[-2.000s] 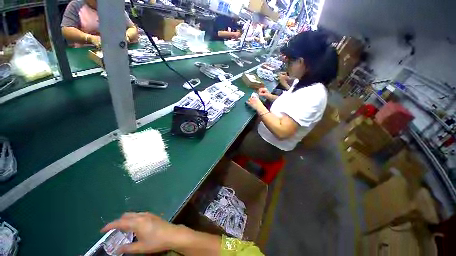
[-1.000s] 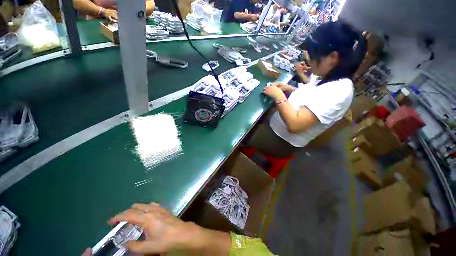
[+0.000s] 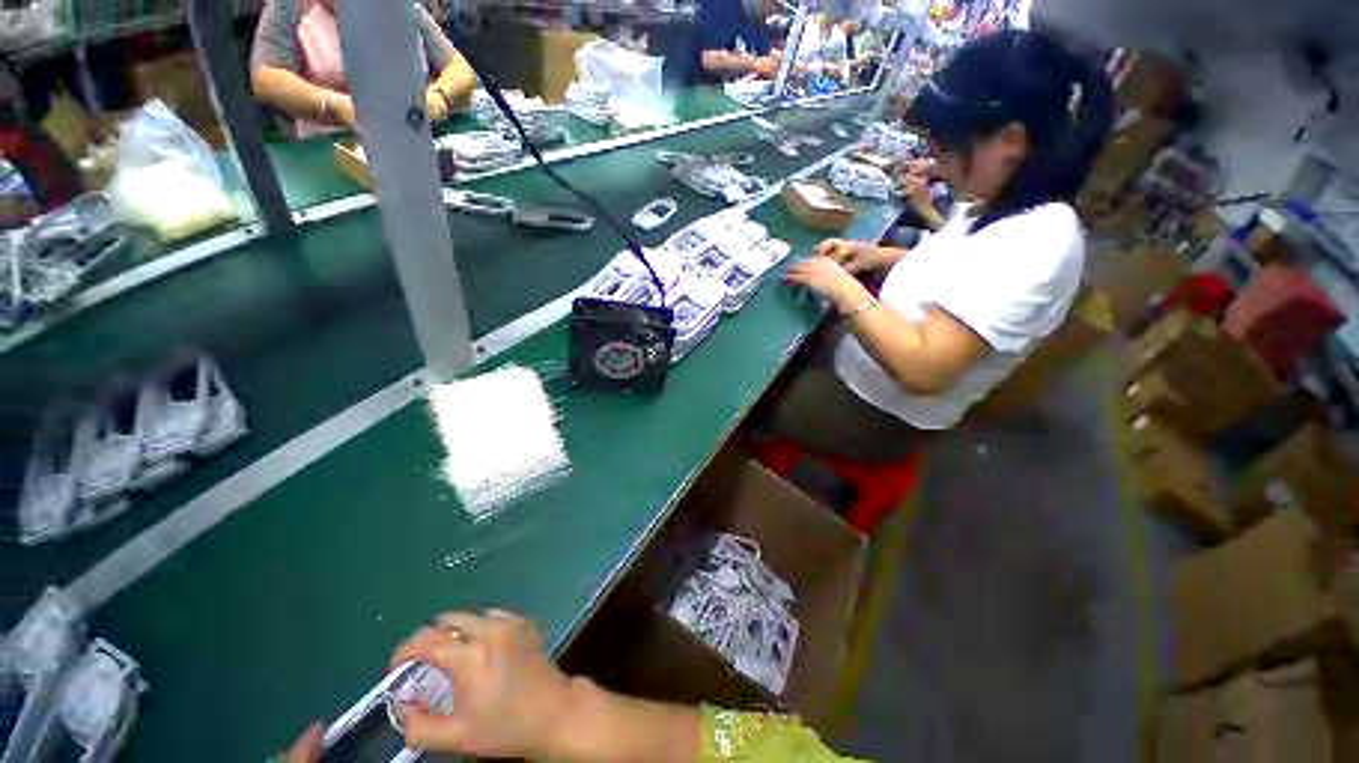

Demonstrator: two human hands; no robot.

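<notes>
A white loop-shaped frame [image 3: 367, 708] is at the bottom edge, low over the green surface. My right hand [image 3: 492, 689] grips its round end from the right, thumb below and fingers above. Only a fingertip of my left hand [image 3: 306, 744] shows at the bottom edge, by the frame's lower end; the rest is cut off, so its grip cannot be told. A bright white pin pile [image 3: 499, 437] lies beyond my hands. Several loose thin pins [image 3: 480, 547] lie between the pile and my right hand.
Waiting frames [image 3: 90, 701] lie at lower left and nested frames [image 3: 137, 432] on the far strip. A metal post [image 3: 413, 194] and a black fan [image 3: 622, 346] stand behind the pile. A carton [image 3: 817, 540] of frames is below the table edge. A person in white sits at right.
The view has shifted, so the bench things sit further right and more frames show at left. My right hand still holds the frame. The neighbour's hands have moved slightly.
</notes>
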